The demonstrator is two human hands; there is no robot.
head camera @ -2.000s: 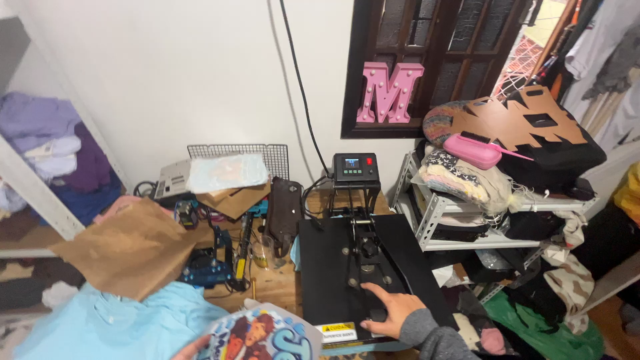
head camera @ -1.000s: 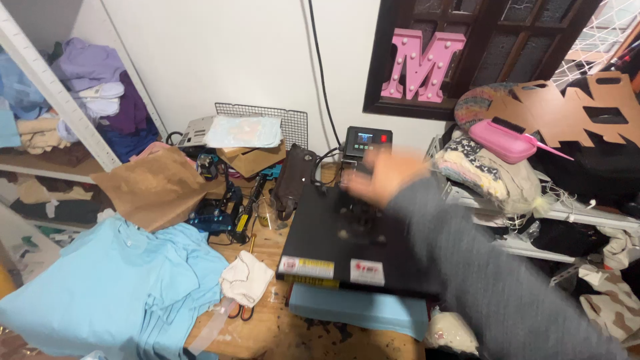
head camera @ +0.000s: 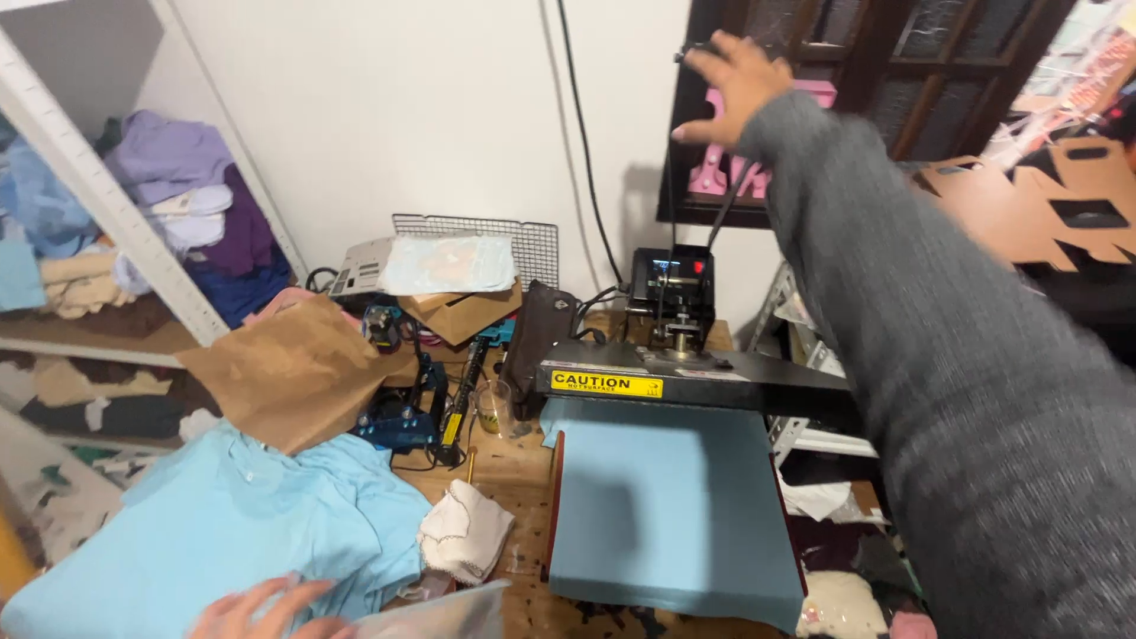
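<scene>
My right hand is raised at the top, fingers spread, against the black lever handle of a heat press; it does not wrap round the handle. The press's upper plate is lifted. Below it, light blue fabric lies over the lower plate. At the bottom edge my left hand, blurred and cut off, has its fingers apart beside a translucent sheet; whether it grips the sheet cannot be told. A light blue garment is heaped behind and left of that hand.
A cream cloth and a glass are left of the press. Brown paper, a blue metal tool and a dark case lie farther back. Shelves of folded clothes stand left; cardboard pieces lie right.
My right hand has moved from low over the press to high up with the lever. The upper plate has risen, showing the blue fabric. My left hand is back in view with the sheet beside it.
</scene>
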